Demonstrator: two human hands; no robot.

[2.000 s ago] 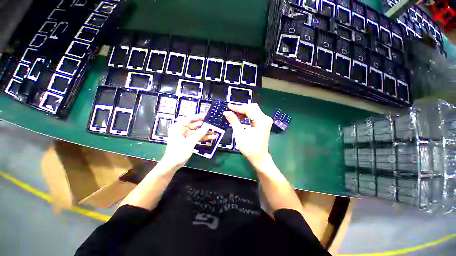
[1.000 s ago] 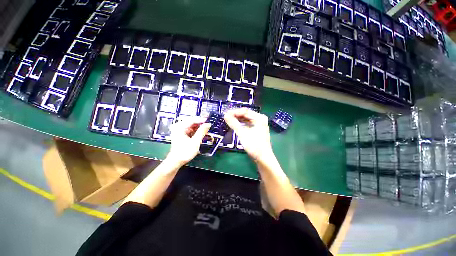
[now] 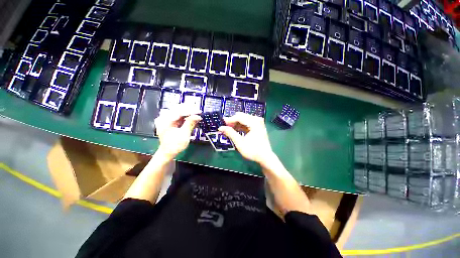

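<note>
My left hand (image 3: 173, 132) and my right hand (image 3: 248, 135) hold one black phone front housing (image 3: 220, 142) between them, over the front edge of the working tray (image 3: 147, 112). Its pale-edged screen opening points down toward me. A dark key area with rows of pale dots (image 3: 212, 121) shows at its upper end, between my fingertips. Whether the keypad is fully seated cannot be told. The tray holds rows of housings. A small pile of keypads (image 3: 286, 116) lies on the green bench right of the tray.
A left tray (image 3: 59, 65) of housings lies at the far left. Stacked trays of housings (image 3: 348, 50) stand at the upper right on a pale board (image 3: 323, 89). A bagged grey stack (image 3: 403, 151) is at the right bench edge. An open cardboard box (image 3: 91, 169) is below the bench.
The housing in my hands has turned, its screen end now swinging to the lower right. My left hand has moved slightly left. The whole view has shifted slightly.
</note>
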